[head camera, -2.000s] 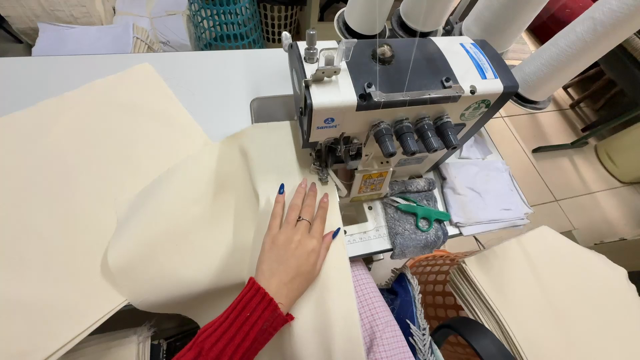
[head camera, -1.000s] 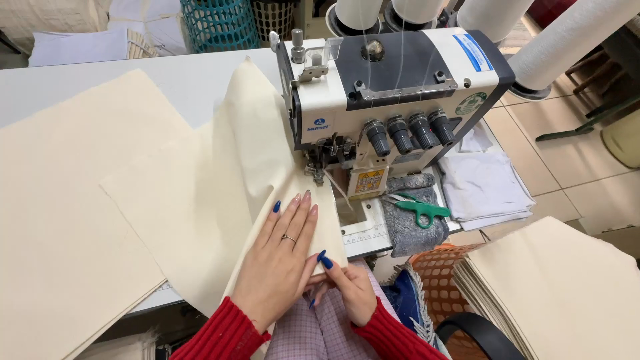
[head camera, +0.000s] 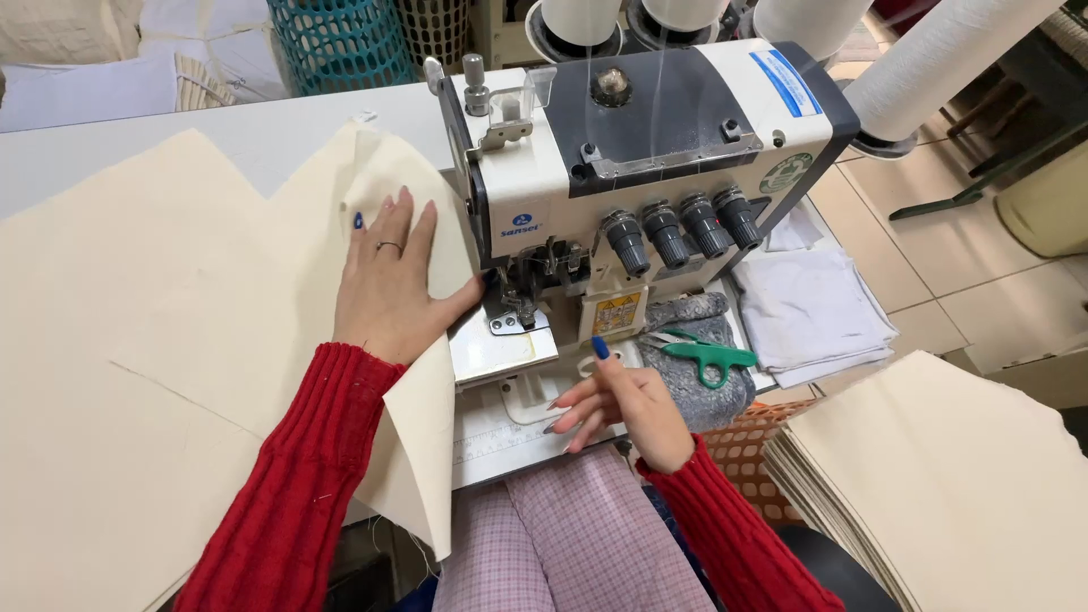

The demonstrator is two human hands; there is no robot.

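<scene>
My left hand [head camera: 395, 276] lies flat with spread fingers on a cream fabric panel [head camera: 280, 306], just left of the needle area of a white and dark Sansei overlock sewing machine [head camera: 646, 127]. The panel's near corner is folded over and hangs past the table edge. In front of the machine's bed, my right hand [head camera: 629, 408] hovers with loosely spread fingers and holds nothing. Beside it, green-handled thread snips [head camera: 705, 353] rest on a grey fuzzy cloth [head camera: 722, 406]. The presser foot [head camera: 518, 306] has no fabric visible under it.
A stack of cream fabric panels [head camera: 943, 459] stands at right, by an orange plastic basket [head camera: 748, 450]. Folded white cloths [head camera: 807, 314] lie right of the machine. Thread cones [head camera: 952, 76] stand behind it. A teal basket [head camera: 336, 47] is beyond the white table [head camera: 246, 140].
My left hand has moved left and away from me, taking the fabric off the machine bed. My right hand, at the fabric edge a second ago, has let go and moved right.
</scene>
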